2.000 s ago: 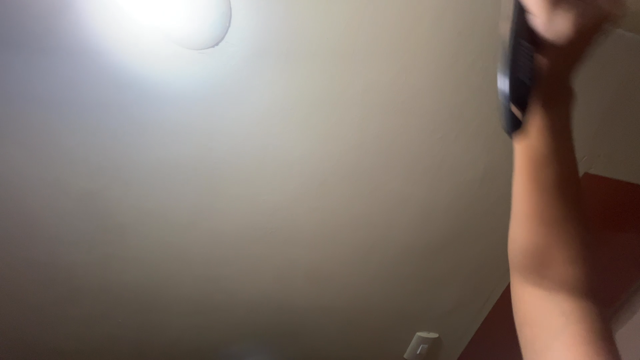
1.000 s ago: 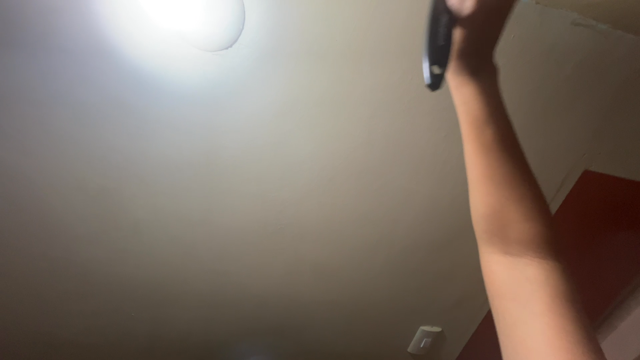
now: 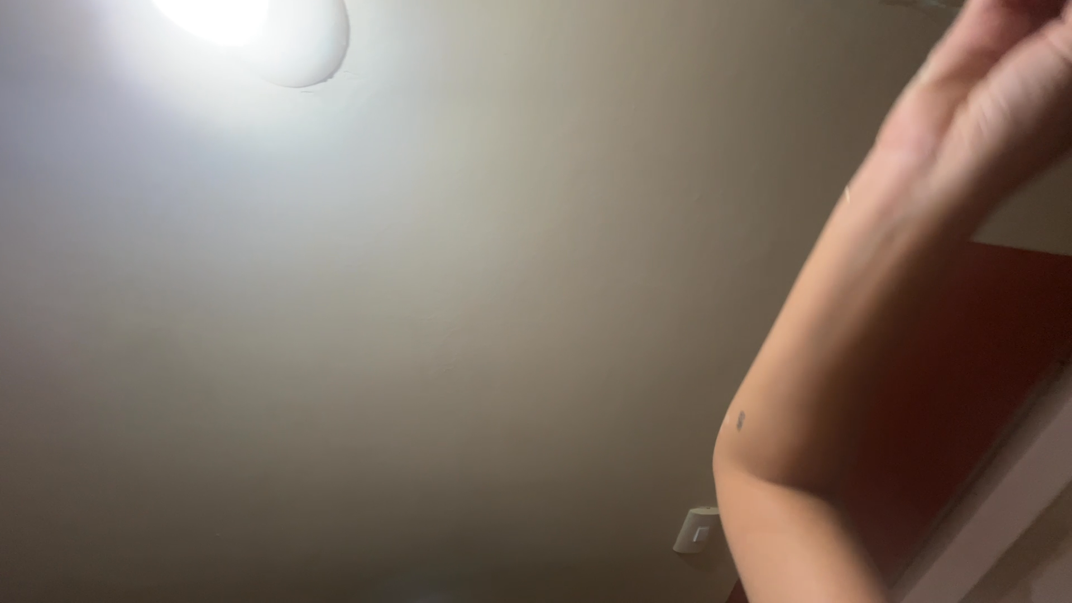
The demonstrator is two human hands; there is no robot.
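Observation:
My right hand (image 3: 984,96) is raised in the upper right corner, blurred, its fingers cut off by the frame's edge. Whether it holds anything cannot be seen. The bare forearm runs down from it to a bent elbow near the lower right, with a small dark mark on the skin close to the elbow. A white wall switch plate (image 3: 696,531) shows just left of the upper arm, partly hidden by it. My left hand is out of view.
A bright round white lamp (image 3: 306,42) is at the upper left on a plain pale surface (image 3: 461,293). Behind the arm, at the right, lies a dark red panel or wall section (image 3: 971,385) with a pale slanting band (image 3: 997,502) below it.
My right hand has swung right, and the forearm now leans toward the upper right. The dark, elongated object seen in that hand in both earlier frames is no longer visible.

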